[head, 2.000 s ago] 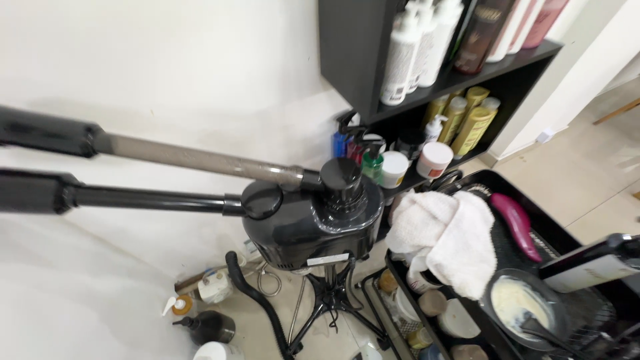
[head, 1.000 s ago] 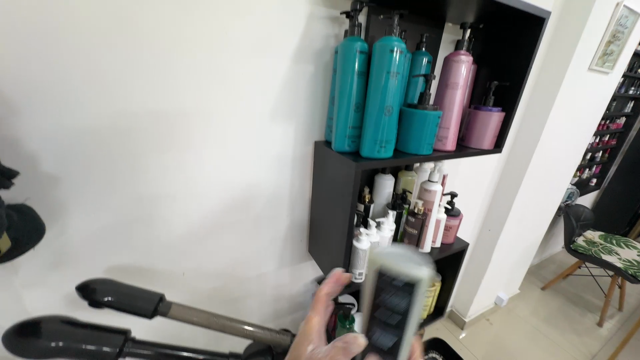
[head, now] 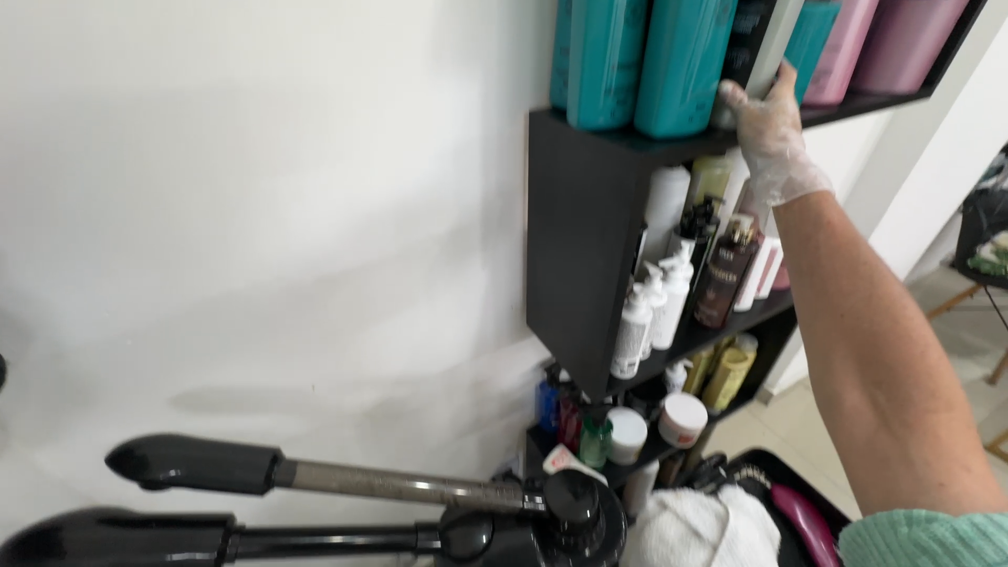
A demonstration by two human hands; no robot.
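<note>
My right hand (head: 768,130), in a clear plastic glove, reaches up to the upper black shelf (head: 846,110). Its thumb and fingers are around the lower part of a black-and-white bottle (head: 760,55), whose top is cut off by the frame. Left of that bottle stand large teal bottles (head: 685,67); to its right are another teal container (head: 813,47), a pink bottle (head: 843,51) and a wider pink container (head: 906,47). My left hand is out of view.
Lower shelves hold white pump bottles (head: 632,335), a dark brown bottle (head: 724,272) and white-lidded jars (head: 683,420). Below are black-ended machine arms (head: 197,465), a white towel (head: 701,528) and a magenta object (head: 807,520) in a black trolley (head: 768,457).
The gloved hand, low before the shelves a second ago with the bottle, is now up at the upper shelf with it, among the teal and pink bottles.
</note>
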